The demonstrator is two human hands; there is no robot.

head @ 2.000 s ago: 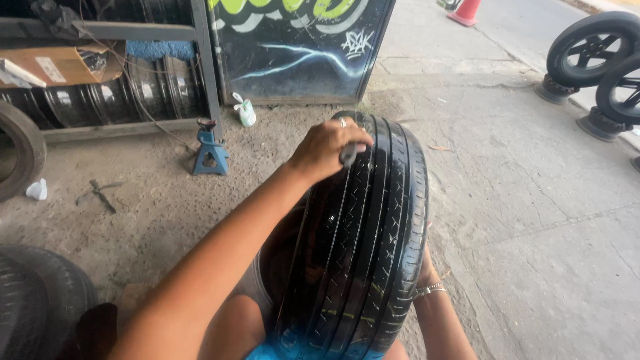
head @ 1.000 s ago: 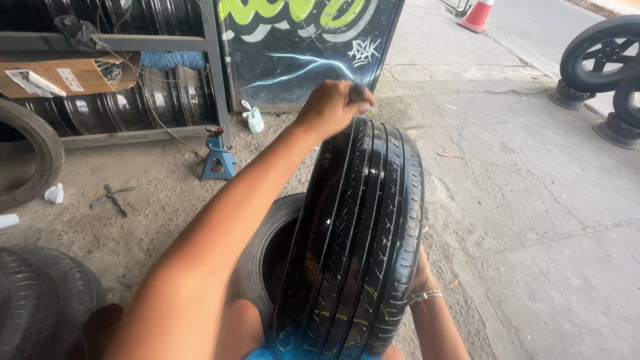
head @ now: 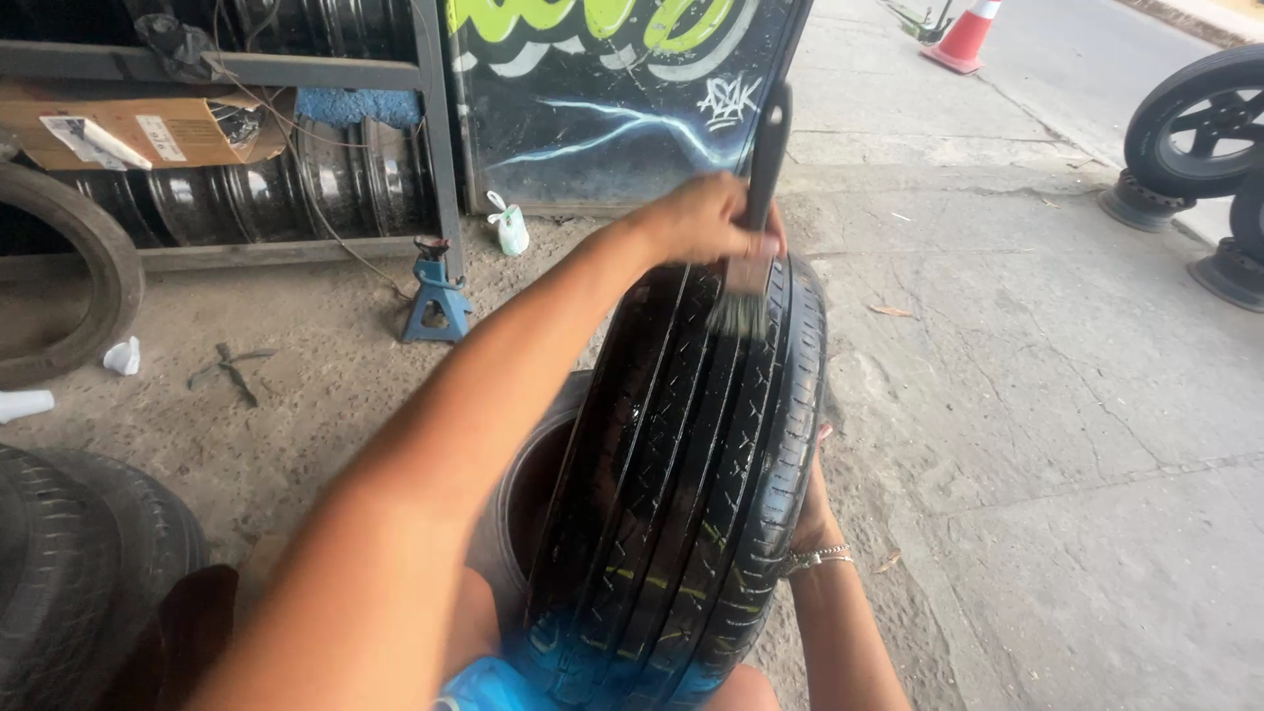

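Observation:
A black car tire (head: 681, 464) stands upright between my knees, its wet, glossy tread facing me. The handle of a paintbrush (head: 765, 168) is in my left hand (head: 716, 219), and its blurred bristles touch the tread near the top. Lower down on the right, my right hand (head: 816, 499) holds the tire's sidewall; most of its fingers are hidden behind the rubber. A bracelet circles the right wrist. Another tire (head: 509, 513) lies behind the upright one, partly covered by it.
A blue jack stand (head: 436, 301) and a small tied plastic bag (head: 510, 229) are on the ground ahead. A metal rack (head: 439, 128) with rims is at left, stacked tires (head: 59, 553) at lower left. Wheels (head: 1200, 123) and a traffic cone (head: 964, 39) are at right.
My left hand moved up off the tread top, then came down again, with the brush bristles now on the tread. My right hand stays at the tire's right side.

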